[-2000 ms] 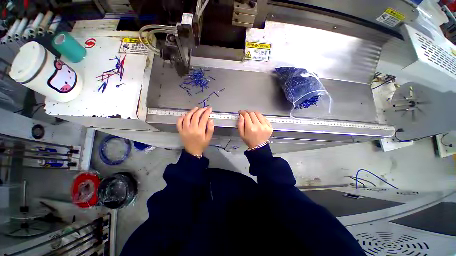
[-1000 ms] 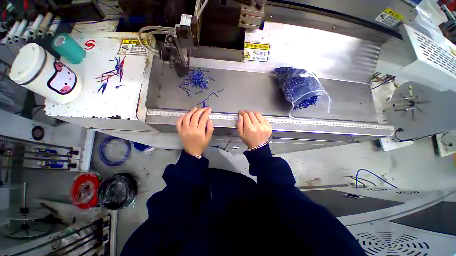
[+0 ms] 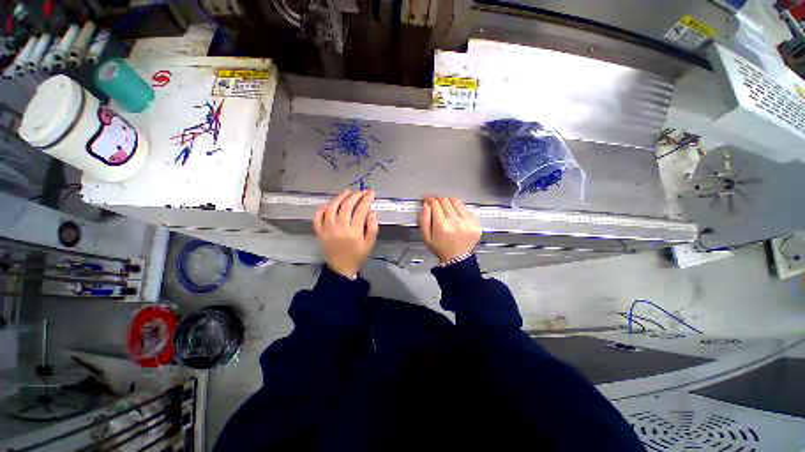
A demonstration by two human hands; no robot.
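My left hand (image 3: 347, 231) and my right hand (image 3: 450, 229) rest palm down on the ruler scale (image 3: 565, 216) along the tray's front edge, fingers slightly apart, holding nothing. A loose pile of short blue cut wires (image 3: 349, 139) lies in the left part of the grey metal tray (image 3: 424, 159). A few single wires lie between the pile and my left fingertips. A clear plastic bag (image 3: 530, 154) packed with blue wires lies in the tray, right of the pile, its open-looking end towards the front edge. My palms are hidden.
Red and blue wire pieces (image 3: 199, 132), a cartoon-face tumbler (image 3: 88, 132) and a teal roll (image 3: 124, 86) are on the white cabinet top (image 3: 225, 168). The machine head (image 3: 327, 25) is behind the tray. Red (image 3: 150, 335) and black (image 3: 207, 337) wire coils are on the floor at left.
The machine head has moved back and up, away from above the tray's left part, uncovering the tray's rear left area. Both hands, the wire pile and the bag have stayed in place.
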